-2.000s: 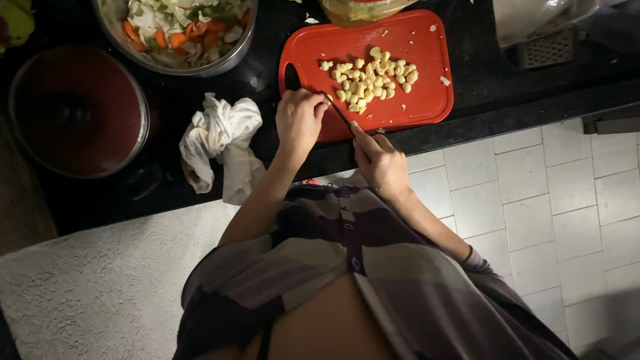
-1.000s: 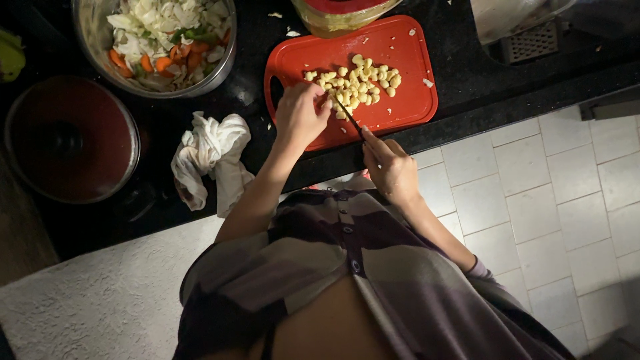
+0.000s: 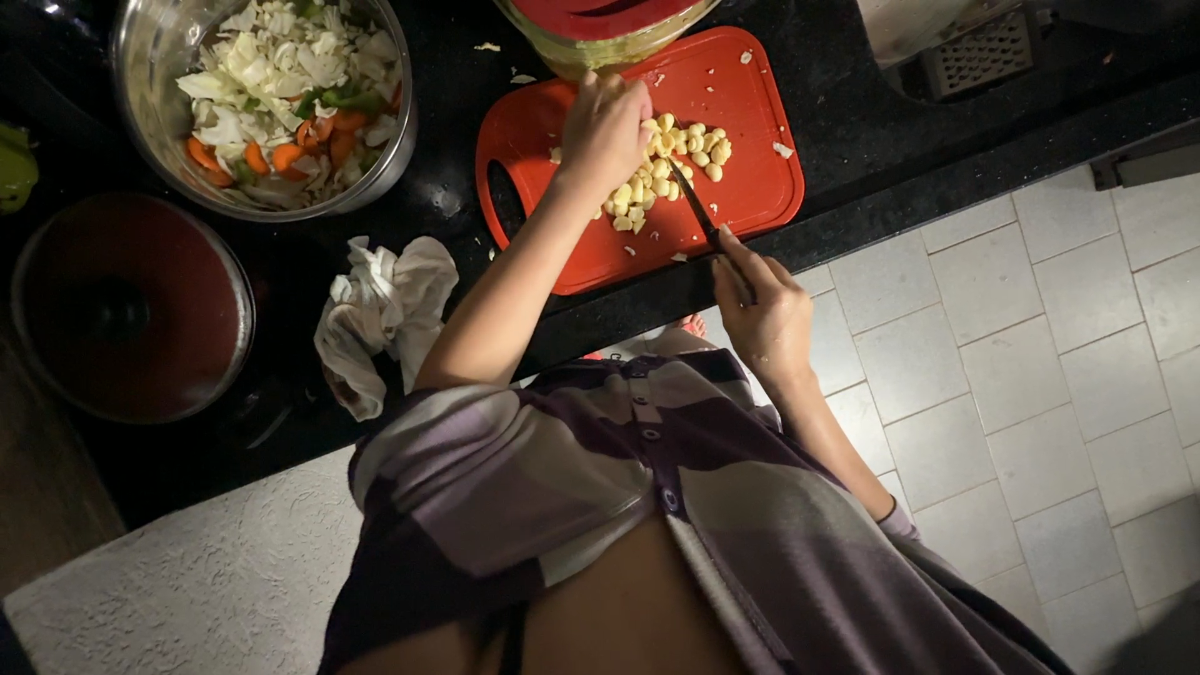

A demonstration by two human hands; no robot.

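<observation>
A red plastic cutting board (image 3: 750, 89) lies near the counter's front edge, bearing a spread of pale peeled pieces that look like garlic cloves (image 3: 661, 173). My right hand (image 3: 767, 305) is closed around the handle of a dark-bladed knife (image 3: 695, 208), whose tip points up-left among the cloves. Over the board's upper left part, my left hand (image 3: 607, 122) bends its fingers down at the edge of the pile; its fingertips are hidden, so I cannot tell if it holds a piece.
A steel pot (image 3: 405, 141) of chopped cabbage and carrot stands left of the board. Nearby are a crumpled white cloth (image 3: 389, 305), a dark red lid (image 3: 187, 309) with a black knob, a red-topped container (image 3: 609, 52) touching the board's far side, and a metal grater (image 3: 980, 61) at the back right.
My left hand has moved forward from the near left side of the cloves to their far side. The knife stays in my right hand.
</observation>
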